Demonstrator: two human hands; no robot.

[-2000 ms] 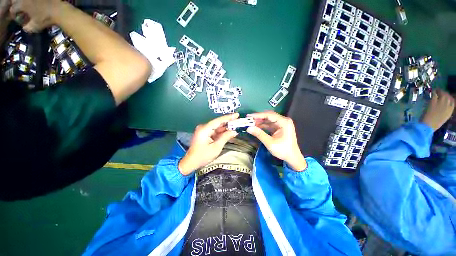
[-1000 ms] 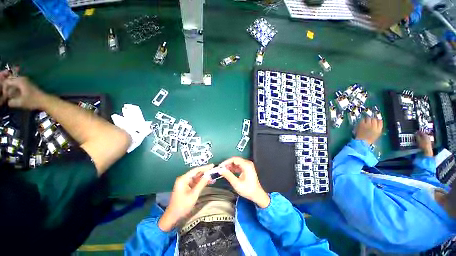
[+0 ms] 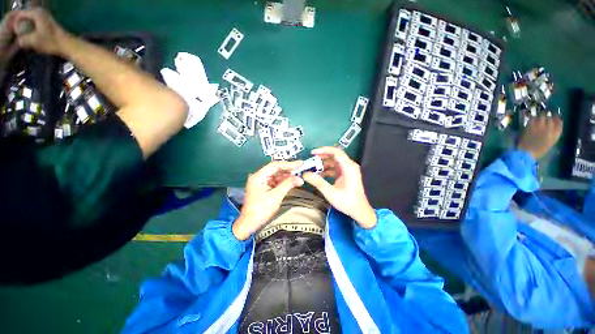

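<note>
A small plated unit (image 3: 309, 166), silver-white with a dark centre, is held between the fingertips of both my hands at the bench's near edge, tilted up to the right. My left hand (image 3: 271, 192) grips its left end and my right hand (image 3: 340, 182) its right end. The fingers hide its ends. A messy pile of silver faceplates (image 3: 258, 111) lies on the green mat beyond my hands. Two more faceplates (image 3: 350, 135) lie beside the black tray. The tray (image 3: 388, 169) at right holds rows of units in two sections.
A soft white object (image 3: 190, 88) lies left of the pile. A single faceplate (image 3: 230, 43) lies beyond it. A metal post foot (image 3: 289, 13) stands at the back. A neighbour's bare arm (image 3: 124, 85) is at left, near black parts trays. Another neighbour's hand (image 3: 541, 135) is at right, by heaped components.
The camera view has tipped down again since one second ago, so the bench's far side is mostly gone. Both hands still hold the unit, now tilted differently.
</note>
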